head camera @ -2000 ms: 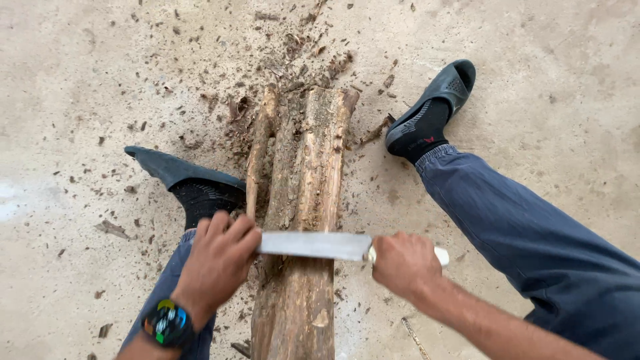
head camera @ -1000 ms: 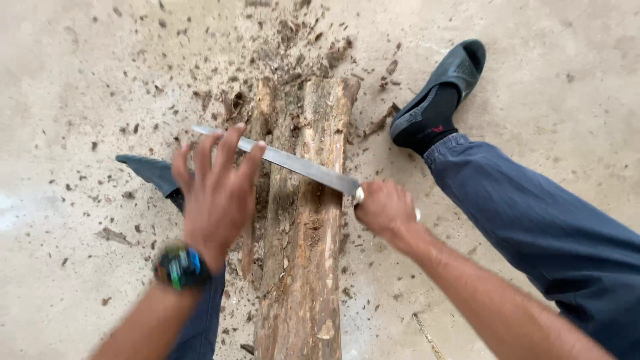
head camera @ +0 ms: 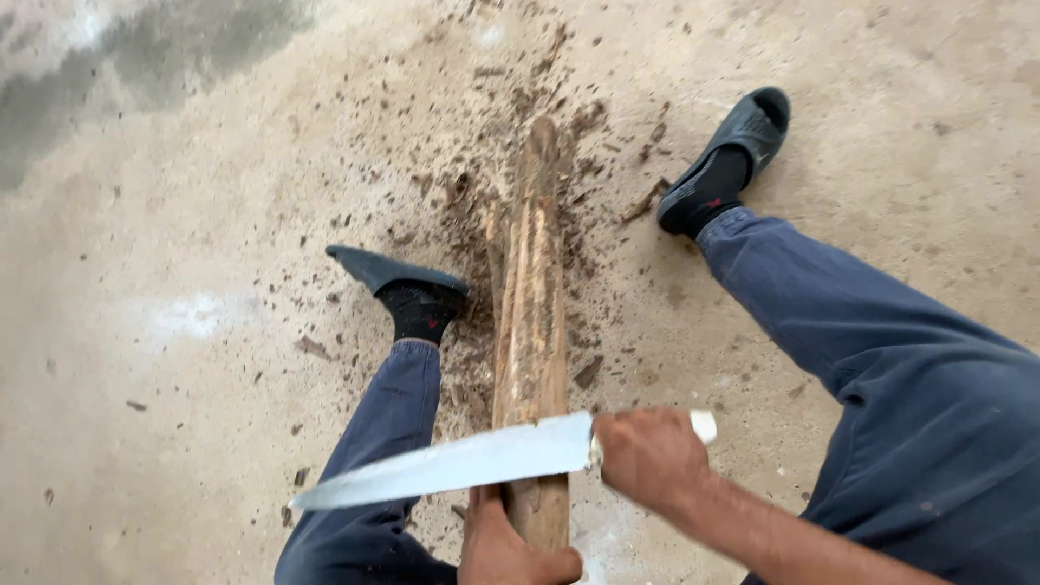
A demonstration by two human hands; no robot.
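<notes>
My right hand (head camera: 654, 455) is closed around the pale handle of a large knife (head camera: 455, 461), whose broad metal blade lies across the near part of a log (head camera: 532, 325). Below the blade, my left hand (head camera: 512, 544) grips the near end of the log, partly hidden by the blade and the frame's bottom edge. The log runs away from me between my legs, its upper side stripped in patches and rough. Whether the blade touches the wood cannot be told.
Bark flakes and wood chips (head camera: 463, 195) are scattered on the concrete floor (head camera: 203, 227) around the log. My left foot in a dark slide sandal (head camera: 398, 272) is close to the log's left side; my right sandal (head camera: 760, 130) is farther off at the right.
My left hand has gone from the blade's tip area down to the log's near end. The log has turned and shows a narrower side. The knife is nearer to me.
</notes>
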